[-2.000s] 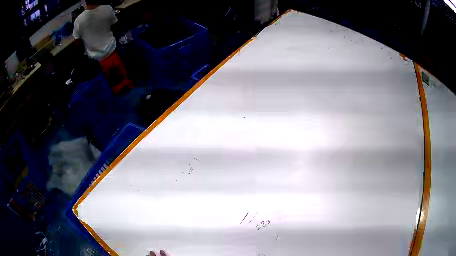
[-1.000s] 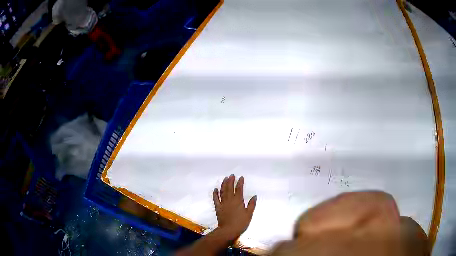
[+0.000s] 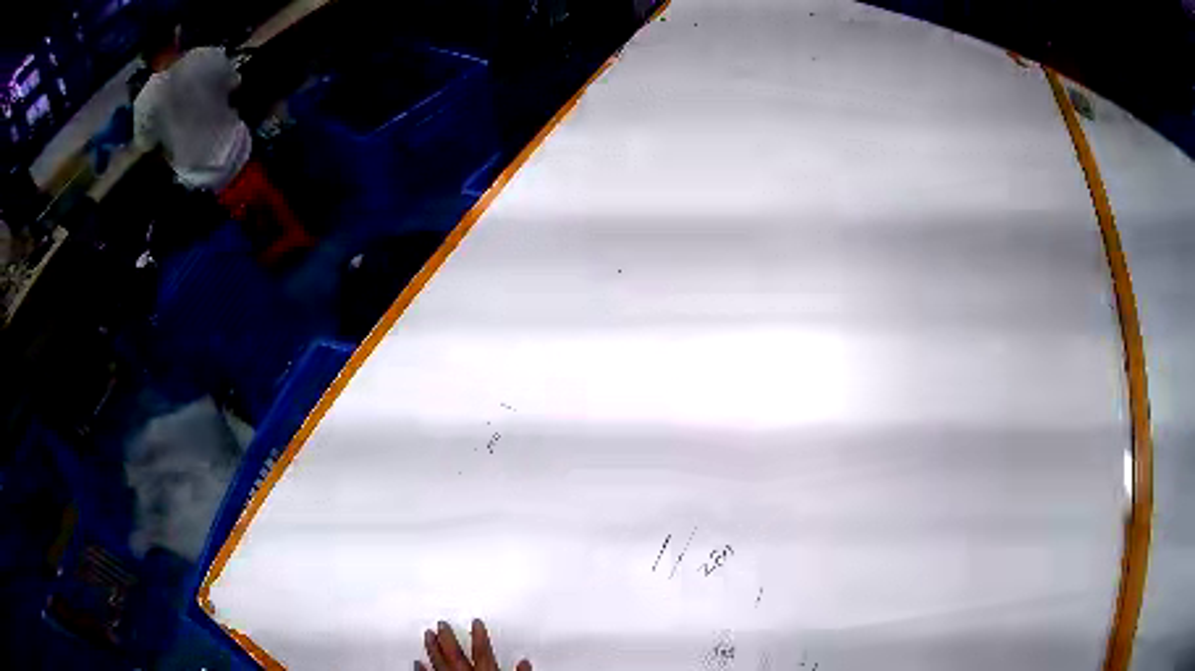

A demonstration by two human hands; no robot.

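The wide white work table [image 3: 786, 380] with orange taped edges fills most of the view. Small dark pen marks [image 3: 695, 553] show on its top near the bottom middle. My left hand [image 3: 469, 648] shows at the bottom edge of the picture, cut off at the palm. Its fingers are spread and point forward over the table top, with nothing seen in them. Whether it touches the surface is hard to tell. My right hand is out of the picture.
A blue crate [image 3: 278, 426] stands against the table's left edge. Another large blue crate [image 3: 393, 131] is farther back. A crumpled whitish plastic bag [image 3: 184, 472] lies on the floor at left. A person in a white top [image 3: 194, 115] is by a red stool [image 3: 266, 210] at upper left.
One second ago my left hand was fully in view and a large blurred skin-toned shape filled the lower right. Now only left fingers show, the shape is gone, and the view has tilted up.
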